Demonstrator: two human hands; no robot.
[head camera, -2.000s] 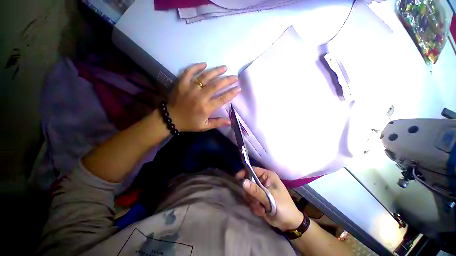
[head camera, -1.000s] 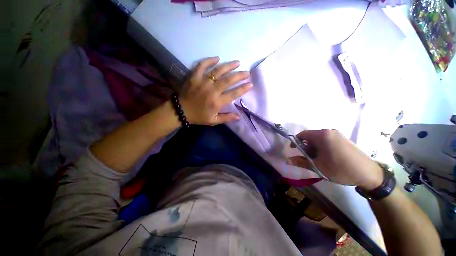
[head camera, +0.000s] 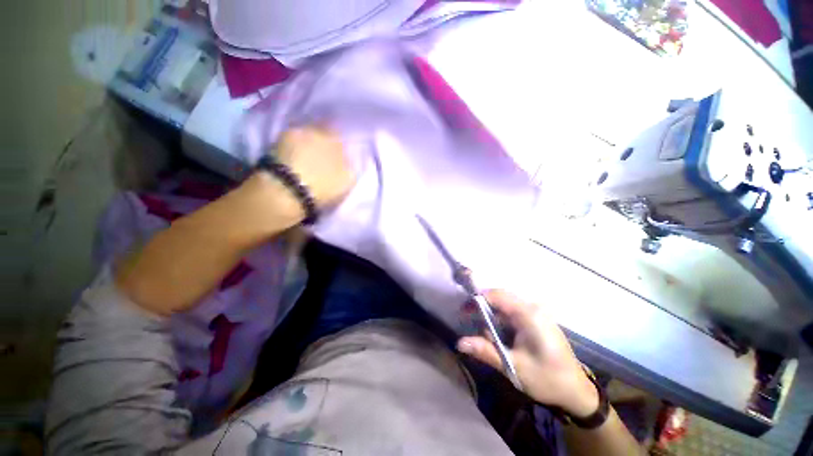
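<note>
A pale lilac panel (head camera: 401, 191) with a magenta strip lies over the table's front part, blurred by motion. My left hand (head camera: 316, 165), with a dark bead bracelet, is blurred and bunched on the panel's left part; its fingers are largely hidden, so its grip cannot be told. My right hand (head camera: 526, 347) holds the shears (head camera: 463, 276) by the handles. The blades look closed and point up-left over the panel.
The sewing machine head (head camera: 713, 160) is at the right. Layered lilac panels (head camera: 303, 27) lie at the far left of the table. A clear bag of multicoloured items (head camera: 646, 22) is at the far edge. Crumpled lilac and magenta cloth (head camera: 223, 321) hangs left of my lap.
The view has shifted right. The panel has been moved and now shows a magenta strip on its far side. My left hand went from flat to bunched; the shears have left the slit.
</note>
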